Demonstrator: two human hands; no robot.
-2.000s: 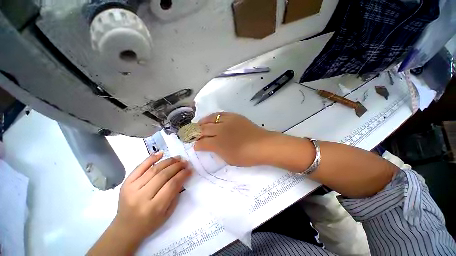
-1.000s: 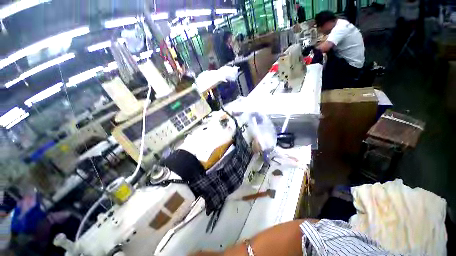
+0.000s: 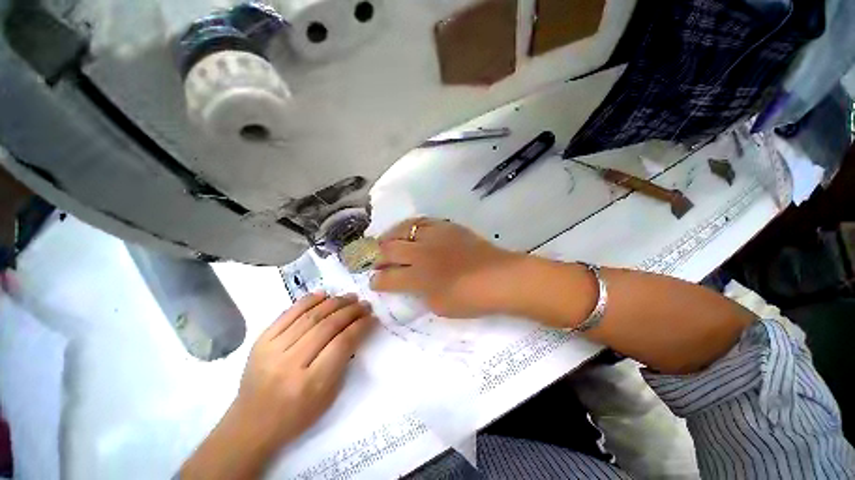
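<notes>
A thin white piece with faint drawn lines [image 3: 412, 323] lies on the white table under the machine head. My left hand [image 3: 309, 356] lies flat on it, left of the needle area, holding nothing. My right hand [image 3: 455, 267] is palm down on the piece, fingertips against the yellowish-tan block [image 3: 360, 253]. Whether its fingers grip anything is hidden. The presser foot and needle area [image 3: 323, 246] is just left of the block and partly hidden by the head. The shiny metal plate [image 3: 300, 281] shows above my left fingertips.
The white machine head [image 3: 375, 84] fills the top. Black thread snips [image 3: 516, 164], a thin metal tool [image 3: 466, 137] and a brown-handled tool [image 3: 642, 189] lie beyond my right hand. Dark plaid cloth [image 3: 689, 75] hangs at upper right. A ruler tape [image 3: 534, 356] runs along the front edge.
One second ago the view was turned up to the room, with another person at a machine. Now it is back on the work. Both hands are placed almost as two seconds ago.
</notes>
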